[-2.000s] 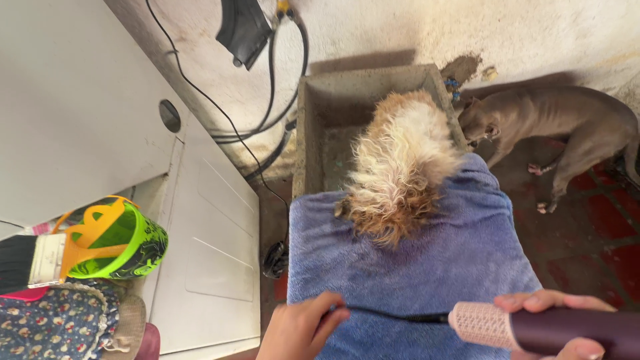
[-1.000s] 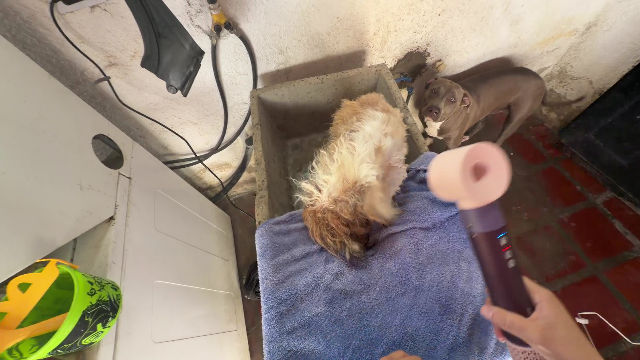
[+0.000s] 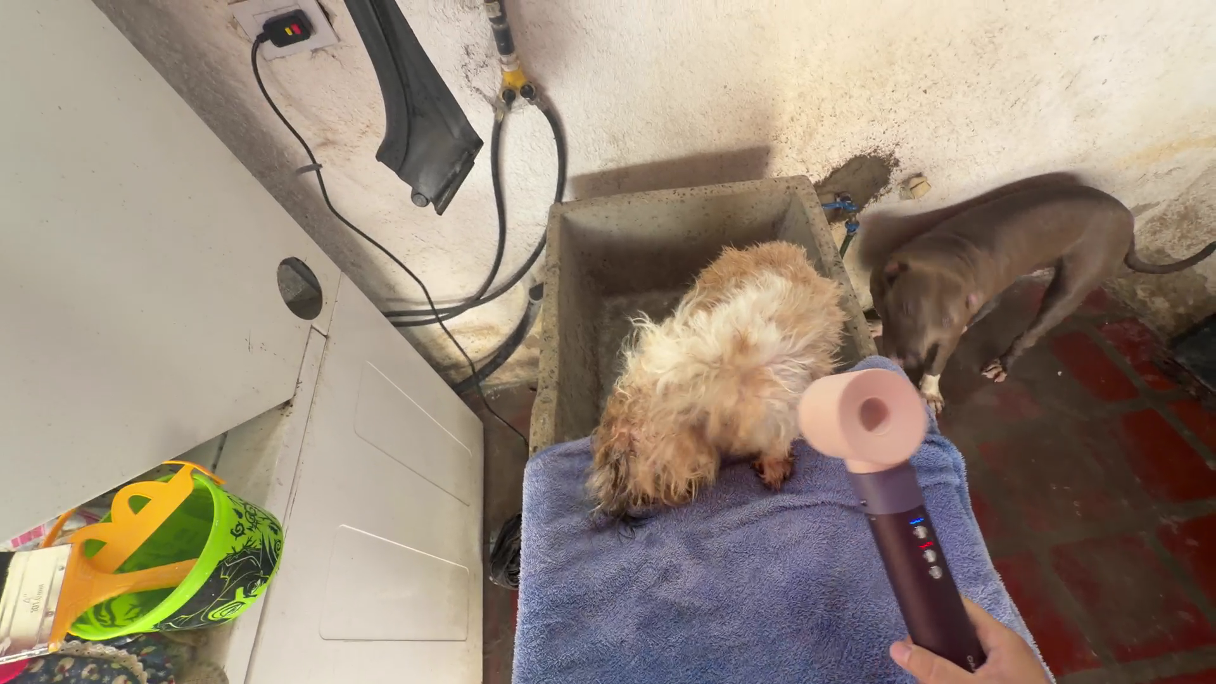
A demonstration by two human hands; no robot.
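My right hand [image 3: 993, 651], at the lower right, grips the dark purple handle of a hair dryer [image 3: 917, 541] with a pink round head. Small blue and red lights show on its handle. The dryer's head is just right of a small tan and white long-haired dog [image 3: 741, 370], whose fur looks damp and tousled. This dog is partly in a concrete sink [image 3: 684, 209], its head lowered over a blue towel [image 3: 665, 589] and one paw on the cloth. My left hand is not in view.
A grey dog [image 3: 1007, 247] stands on red floor tiles [image 3: 1092, 456] beside the sink. White appliance panels [image 3: 399, 494] and a green bucket [image 3: 237, 551] are at the left. Black hoses [image 3: 560, 142] hang on the wall, and a cable [image 3: 351, 218] runs from an outlet.
The dryer was held low and sideways at first; now it is upright with its head raised. My left hand has left the view. The grey dog has lowered its head since a second ago.
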